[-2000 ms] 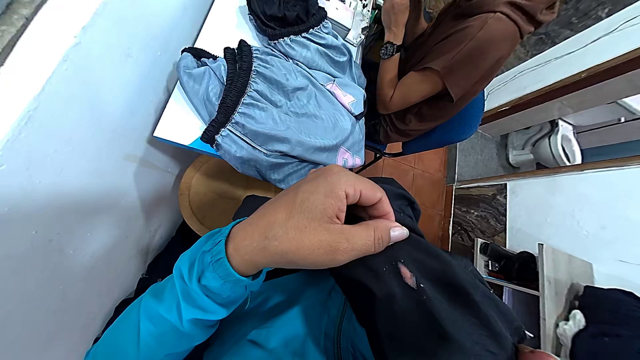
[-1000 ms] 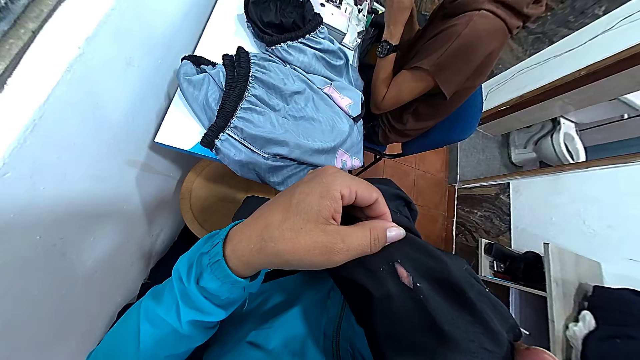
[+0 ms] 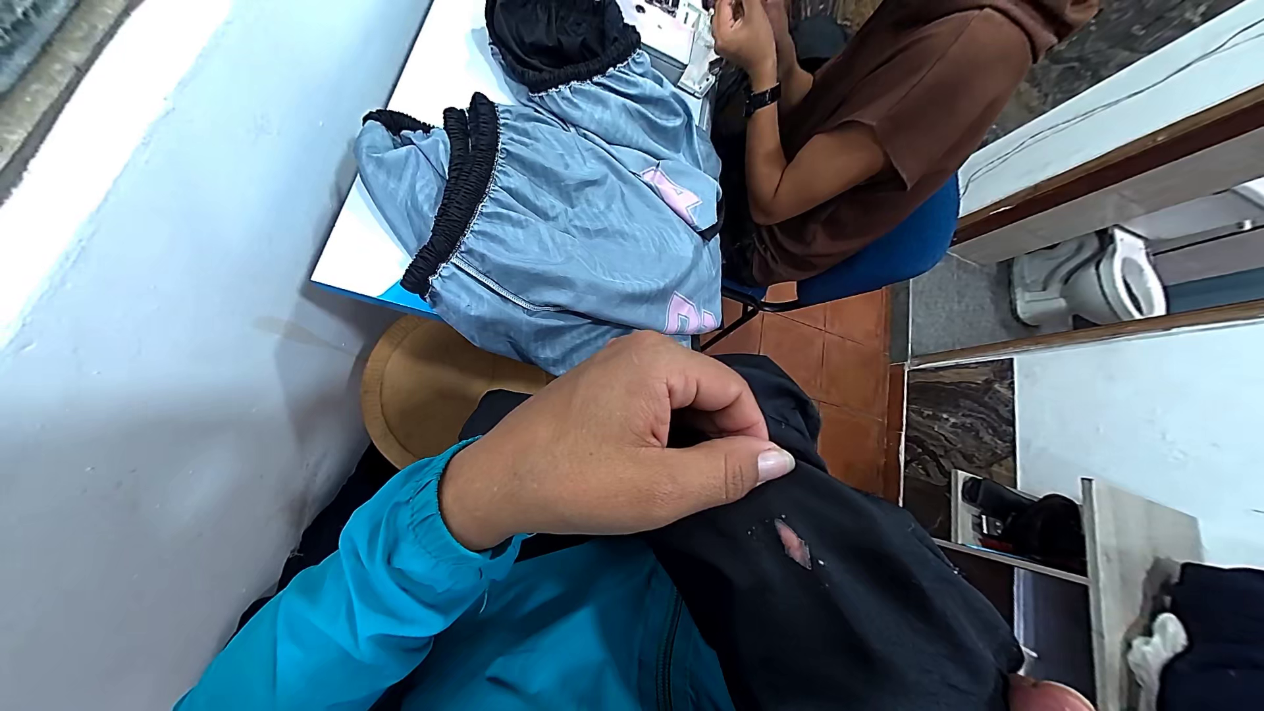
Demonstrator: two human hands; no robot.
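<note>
My left hand (image 3: 632,444), in a turquoise sleeve, pinches a black fabric garment (image 3: 849,592) between thumb and fingers over my lap. Just below the thumb tip, the cloth has a small slit-like hole with something pinkish showing through. Only a bit of my right hand (image 3: 1049,695) appears at the bottom right edge, against the far end of the black cloth; its fingers are hidden. Beyond my left hand, a grey-blue garment (image 3: 583,217) with black elastic bands and pink patches lies on a white table (image 3: 360,242).
A person in a brown top (image 3: 889,128) sits on a blue chair (image 3: 889,262) by a sewing machine (image 3: 696,49). A round wooden stool (image 3: 395,395) stands below the table beside the left wall. Shelves (image 3: 1106,583) with dark items are at the right, and a toilet (image 3: 1126,281) shows through a doorway.
</note>
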